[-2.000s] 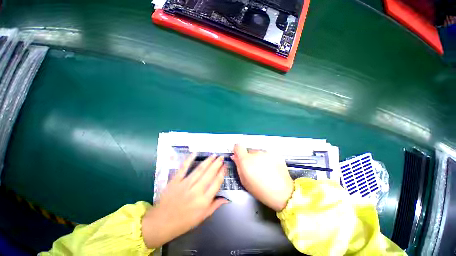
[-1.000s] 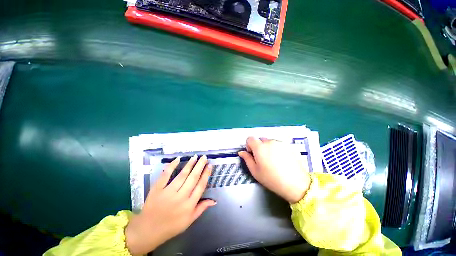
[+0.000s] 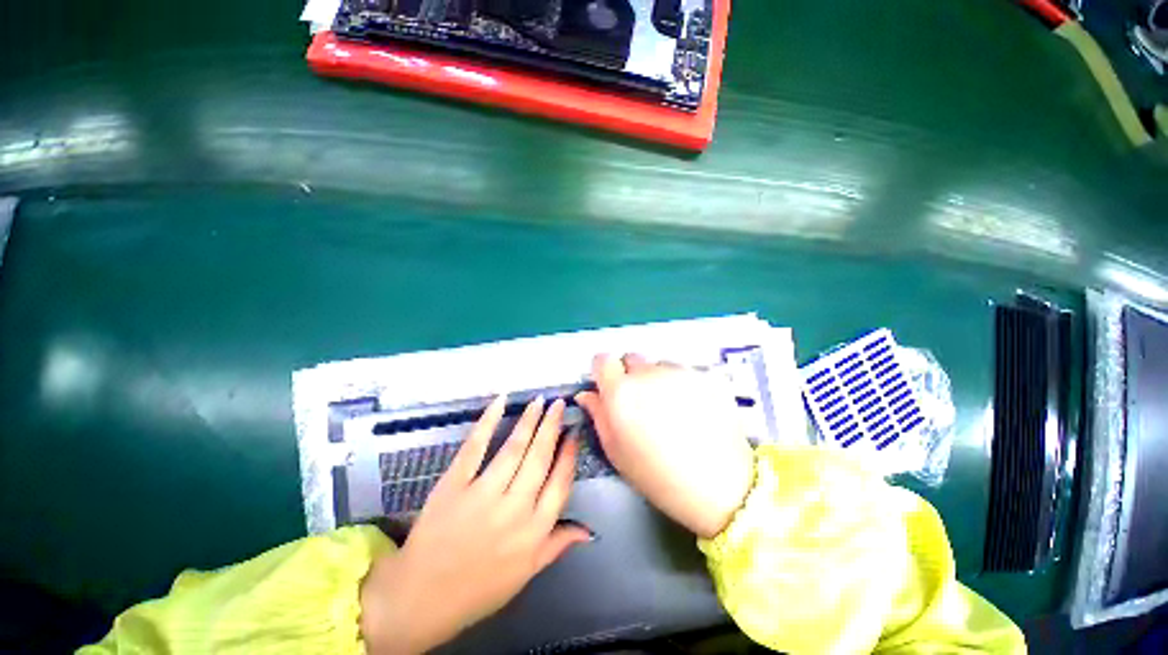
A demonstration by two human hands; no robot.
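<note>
A grey laptop bottom cover (image 3: 615, 550) lies on white foam at the near edge, its slotted vent band towards the far side. A black rubber foot strip (image 3: 436, 420) runs along the cover beside the vents and passes under my fingers. My left hand (image 3: 493, 525) lies flat with its fingers spread, fingertips on the strip and vents near the middle. My right hand (image 3: 666, 441) is just right of it, thumb and bent fingers at the strip; its fingertips are partly hidden, so I cannot tell whether they pinch it.
White foam sheet (image 3: 512, 353) shows around the cover. Right of it lie a small pad sheet (image 3: 865, 394) on crinkled clear plastic (image 3: 938, 416), a foot strip sheet (image 3: 1021, 441) and another foam-edged panel (image 3: 1144, 473). A red tray (image 3: 512, 96) with a laptop base (image 3: 544, 28) is at the far side.
My left hand has moved right along the strip, uncovering its left part and the vents there. My right hand has shifted slightly left on the cover. The cover sits slightly more tilted in view.
</note>
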